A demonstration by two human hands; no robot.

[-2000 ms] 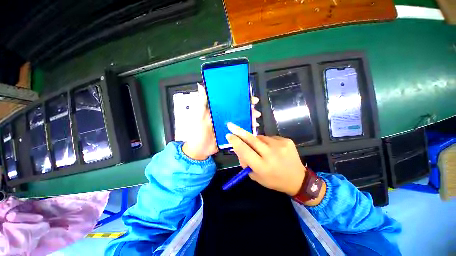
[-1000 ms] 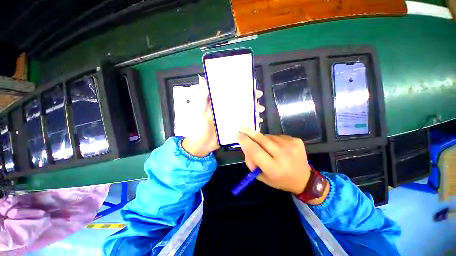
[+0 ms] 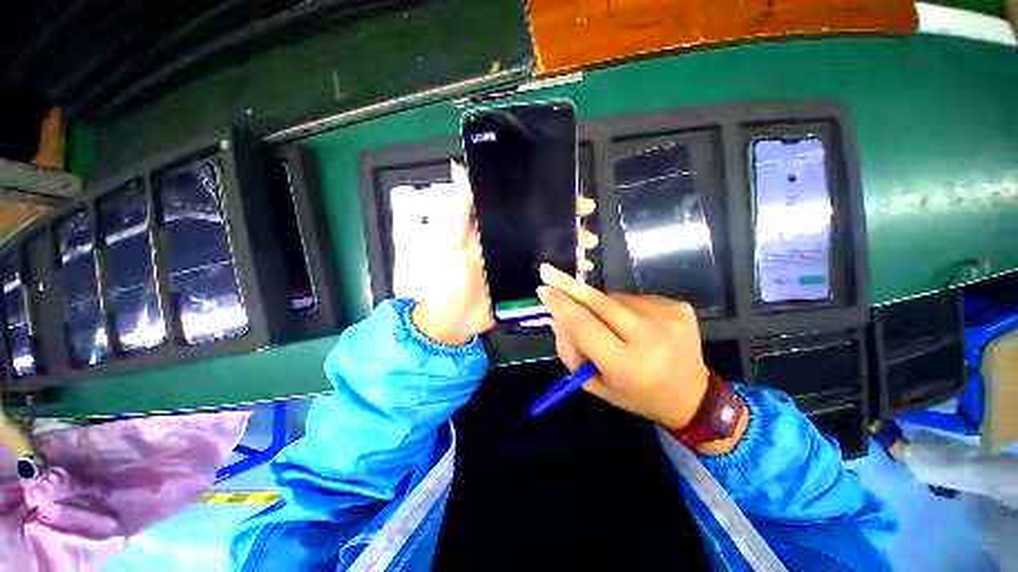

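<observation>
My left hand (image 3: 455, 293) holds a smartphone (image 3: 522, 201) upright above the foam phone tray (image 3: 731, 115). The phone's screen is black with small white text at the top left and a light bar near the bottom. My right hand (image 3: 631, 346) has its fingertips at the lower part of the screen and holds a blue pen (image 3: 562, 389) that sticks out below the palm. In the tray, a lit phone (image 3: 794, 223) lies at the right, a dark glossy phone (image 3: 666, 229) beside it, and a white-lit phone (image 3: 413, 240) at the left, partly behind my left hand.
Another filled tray (image 3: 255, 259) stands at the left. Lower trays (image 3: 806, 380) sit below the bench edge at the right. An orange-brown board (image 3: 714, 31) lies behind. A person in pink (image 3: 134, 480) is at the lower left; another person's sleeve (image 3: 966, 467) shows at the lower right.
The held phone's screen has gone from blue to white to black with text. My right hand has moved slightly right. A sleeve has appeared at the lower right and a hand at the left edge.
</observation>
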